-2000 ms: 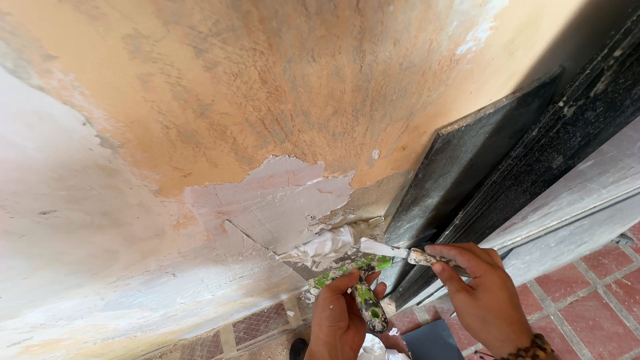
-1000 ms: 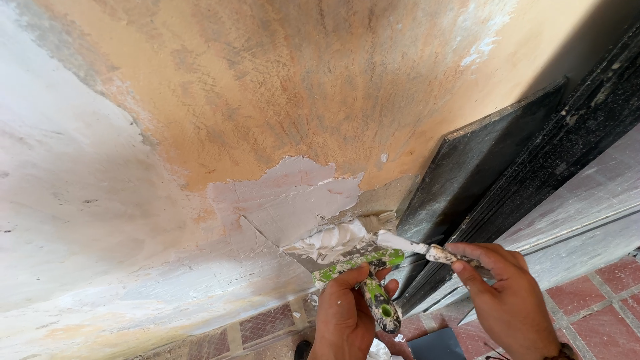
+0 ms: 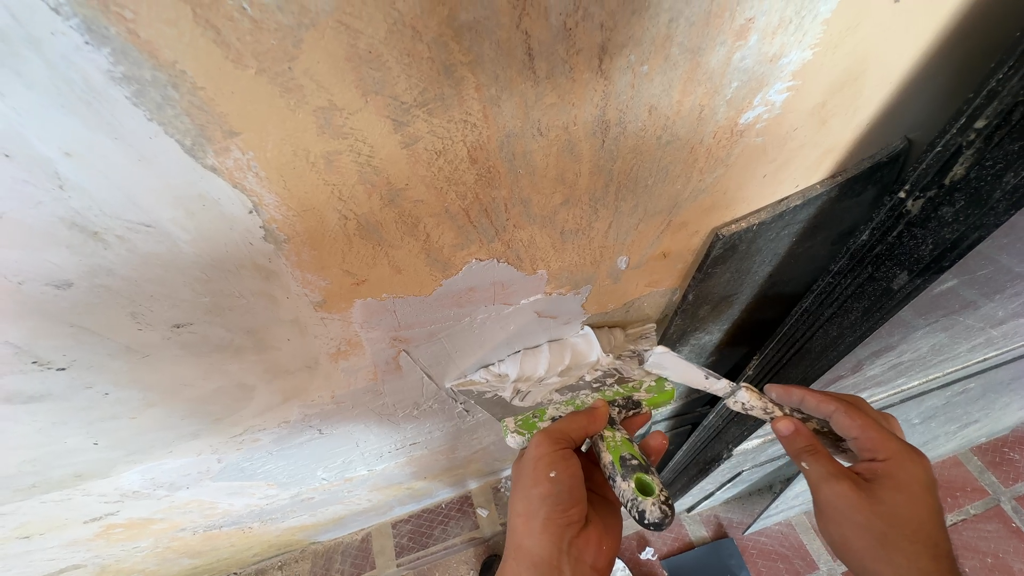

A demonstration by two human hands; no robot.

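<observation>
My left hand (image 3: 564, 480) grips the green and black handle of a wide putty knife (image 3: 628, 460), whose metal blade bears a thick heap of white filler (image 3: 544, 364). In my right hand (image 3: 868, 476) is a narrow putty knife (image 3: 748, 400) with a stained handle. Its blade, coated in white filler, has its tip at the right end of the wide blade. Behind the tools stands the wall (image 3: 448, 144), orange and worn above, with a pale patch of filler (image 3: 480, 308) at its lower middle.
A dark flat panel (image 3: 768, 240) leans on the wall at right, beside a black moulded frame (image 3: 904, 216). Grey panels (image 3: 944, 360) lie beyond it. Red floor tiles (image 3: 972, 536) show below, with a dark blue-grey flat object (image 3: 708, 558) at the bottom edge.
Both hands keep their hold on the two knives, and the narrow blade stays close to the wide blade's right end. The view has shifted slightly.
</observation>
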